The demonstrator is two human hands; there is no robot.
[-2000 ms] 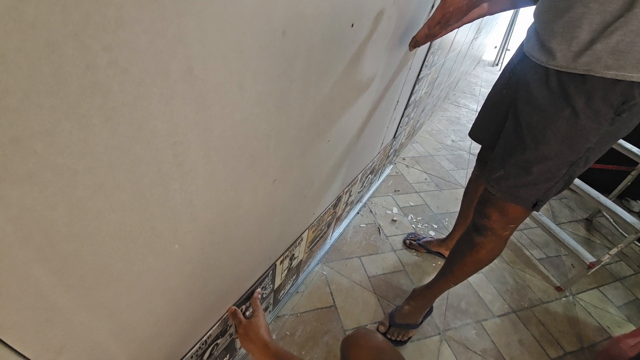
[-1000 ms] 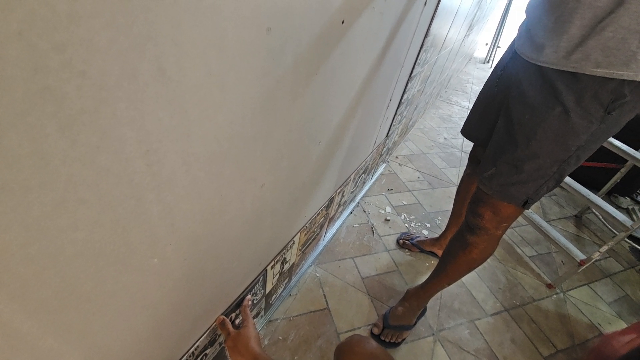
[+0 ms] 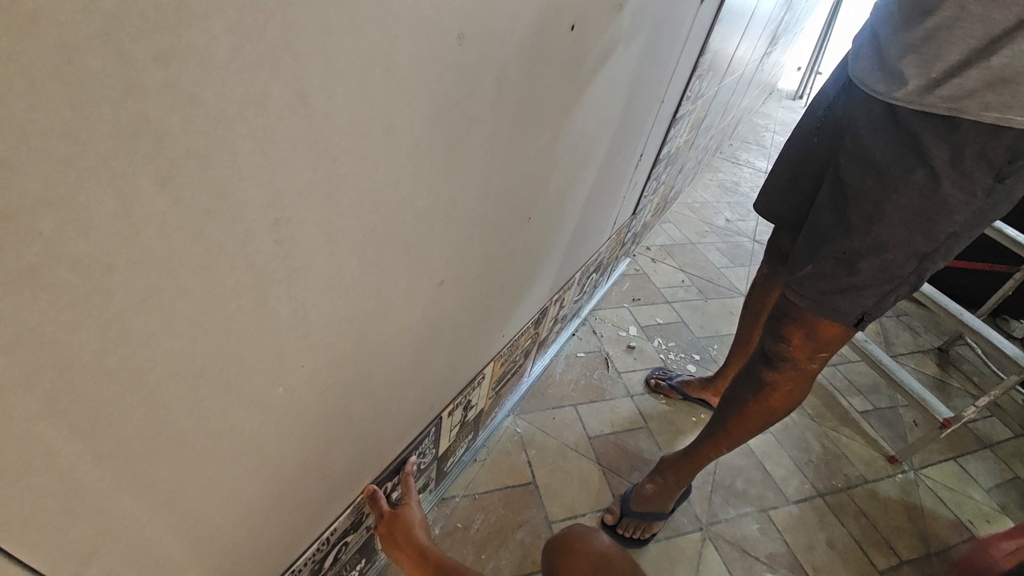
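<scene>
A large plain pale wall panel (image 3: 320, 240) fills the left side of the head view. Its lower edge meets a strip of patterned tiles (image 3: 468, 404) bearing lettering and pictures. My left hand (image 3: 400, 520) is at the bottom, thumb and a finger spread against the strip near the panel's edge, with nothing seen in its grasp. Part of a bent knee (image 3: 592, 552) shows beside it. I do not make out my right hand; a blurred reddish shape in the bottom right corner cannot be identified.
Another person in dark shorts (image 3: 864, 192) and flip-flops stands right of the panel. Behind their legs is a metal ladder-like frame (image 3: 972, 332). Pale chips (image 3: 672, 352) lie on the tiled floor (image 3: 552, 448), and a metal trim (image 3: 552, 352) runs along the wall base.
Two seconds ago the other person's hand was by the panel at the top; it is out of view now. My left hand remains low by the patterned strip.
</scene>
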